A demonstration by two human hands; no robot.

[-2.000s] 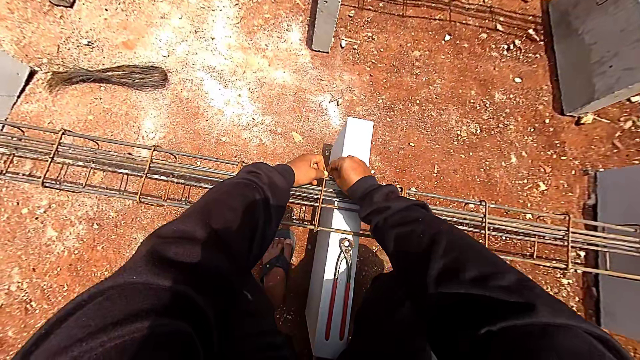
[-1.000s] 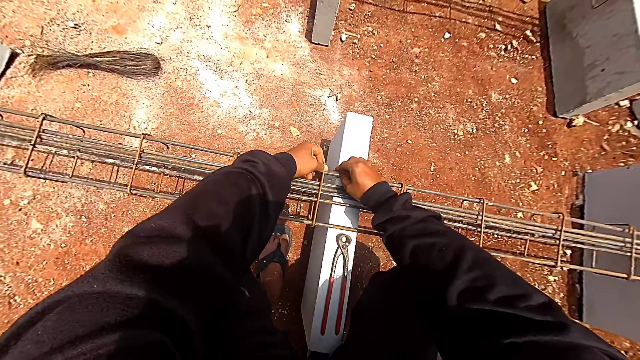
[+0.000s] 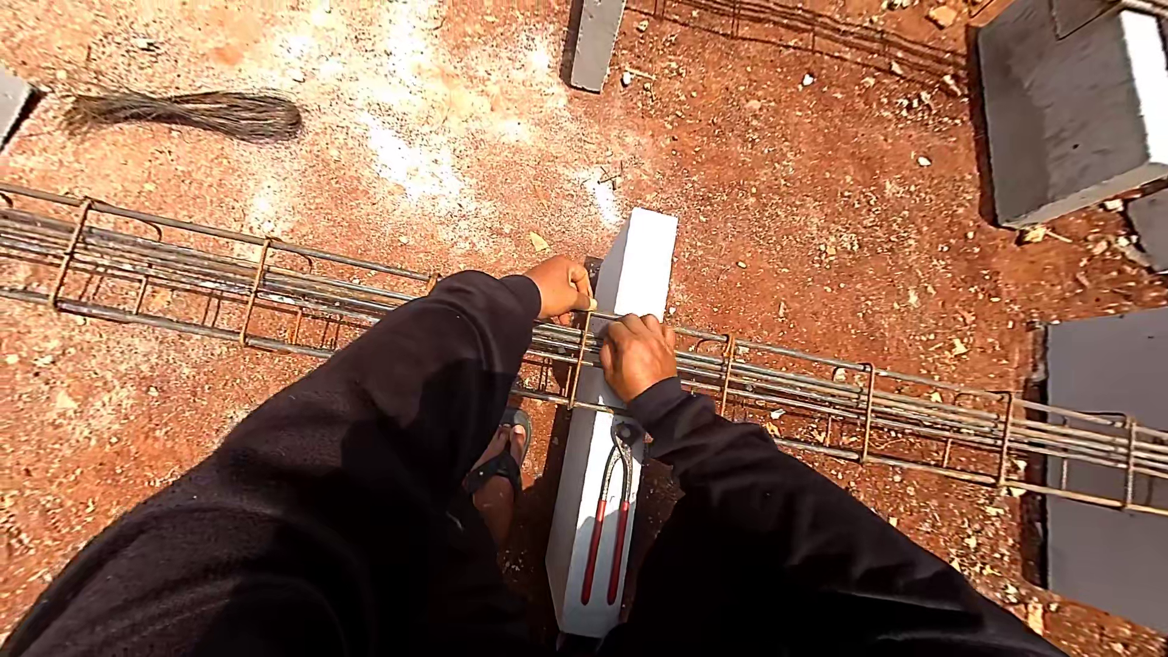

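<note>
A long rebar cage with square stirrups crosses the view and passes over a pale block. My left hand is at the cage's far bar, thumb and fingers pinched beside a stirrup; what lies between the fingertips is too small to tell. My right hand rests with curled fingers on the bars just right of that stirrup; its palm side is hidden. Red-handled end-cutting nippers lie on the near part of the block.
A bundle of thin tie wire lies on the red soil at the upper left. Grey blocks stand at the upper right, right edge and top middle. My sandaled foot is left of the pale block.
My right hand has shifted toward me, from close beside the left hand to lower over the bars. My left hand stays by the same stirrup.
</note>
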